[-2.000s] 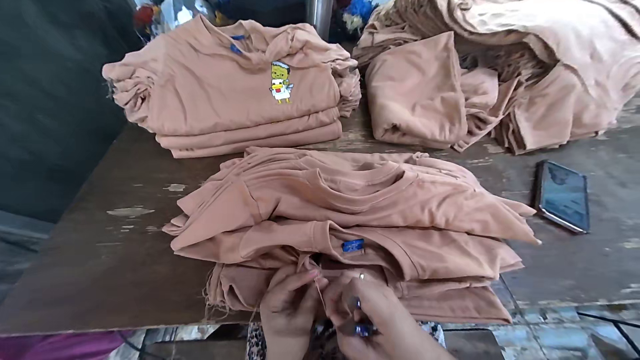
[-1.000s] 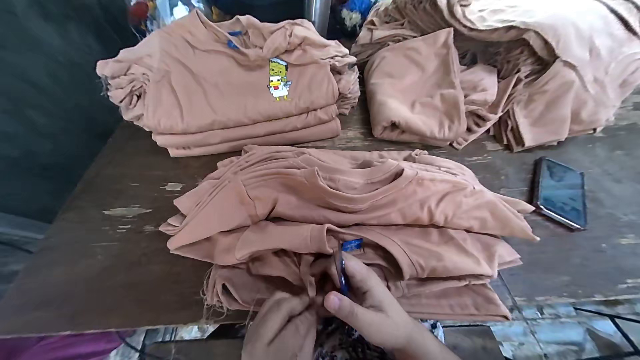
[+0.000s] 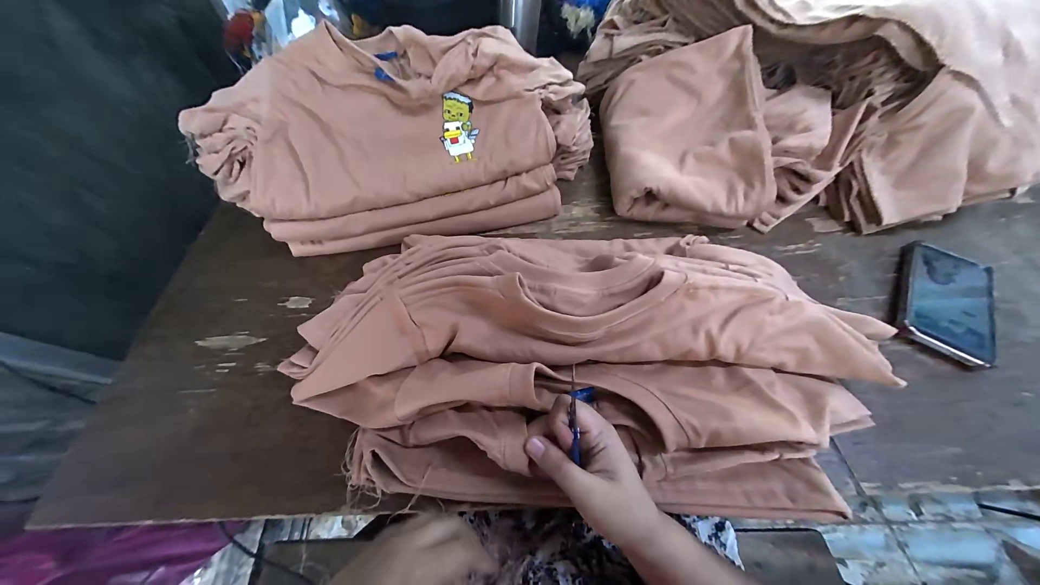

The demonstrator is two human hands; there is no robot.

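My right hand (image 3: 591, 455) is closed around a small blue-handled cutting tool (image 3: 574, 435), its thin blades pointing up over the open neckline of a tan T-shirt (image 3: 455, 386). The fingers also touch the shirt's cloth, and a blue neck label (image 3: 583, 395) shows just behind them. Blurred by motion, my left hand (image 3: 422, 548) is below the table's front edge, off the shirts; whether it holds anything cannot be seen. More tan T-shirts (image 3: 585, 321) lie overlapped in a pile behind the worked neckline. Loose threads (image 3: 366, 479) hang at the pile's left front corner.
Folded tan shirts (image 3: 366, 154), the top one with a cartoon print, stand at the back left of the worn wooden table (image 3: 187, 390). A heap of tan fabric pieces (image 3: 691, 138) covers the back right. A smartphone (image 3: 946, 305) lies near the right side.
My left hand has left the neckline and moved down toward my lap. My right hand remains at the neckline, and the cutting tool's blades now point upward.
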